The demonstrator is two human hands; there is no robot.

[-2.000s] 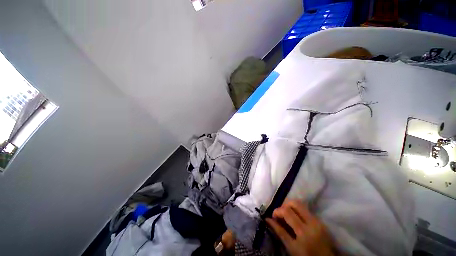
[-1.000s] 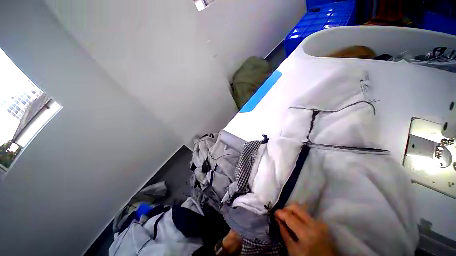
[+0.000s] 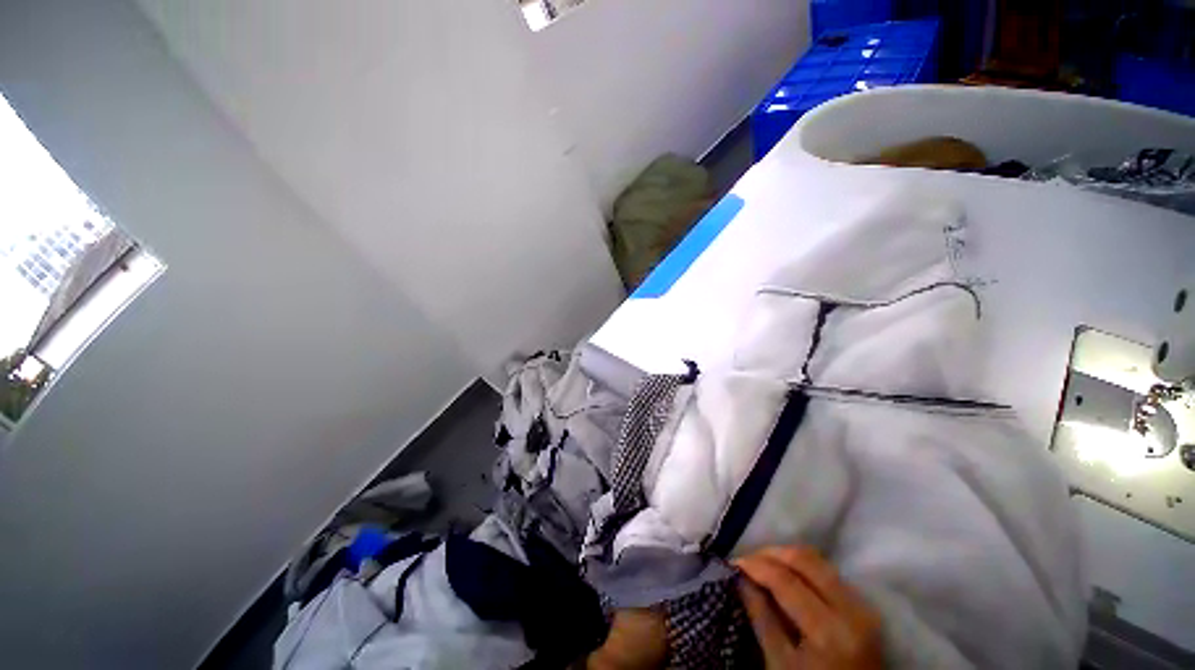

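Observation:
The white lining [image 3: 917,497] lies over the table and hangs towards me, with thin dark seam lines. A navy binding tape [image 3: 764,474] runs down it to my right hand [image 3: 806,609]. My right hand pinches the fabric edge where the tape, the grey panel [image 3: 655,572] and the checked shell fabric [image 3: 701,626] meet. My left hand [image 3: 636,641] is low at the picture's bottom edge, partly cut off and covered by cloth; its fingers are hidden. More checked fabric shows at the lining's left side.
The white table [image 3: 1035,262] has a blue strip on its left edge. The lit needle plate [image 3: 1114,419] is at the right. A garment pile [image 3: 406,609] lies low at left. An olive bundle [image 3: 655,210] sits between table and wall. Blue crates [image 3: 852,79] stand behind.
The dark tape end near my right hand has been folded under, and more checked fabric shows between my hands. My left hand has moved right, closer to my right hand.

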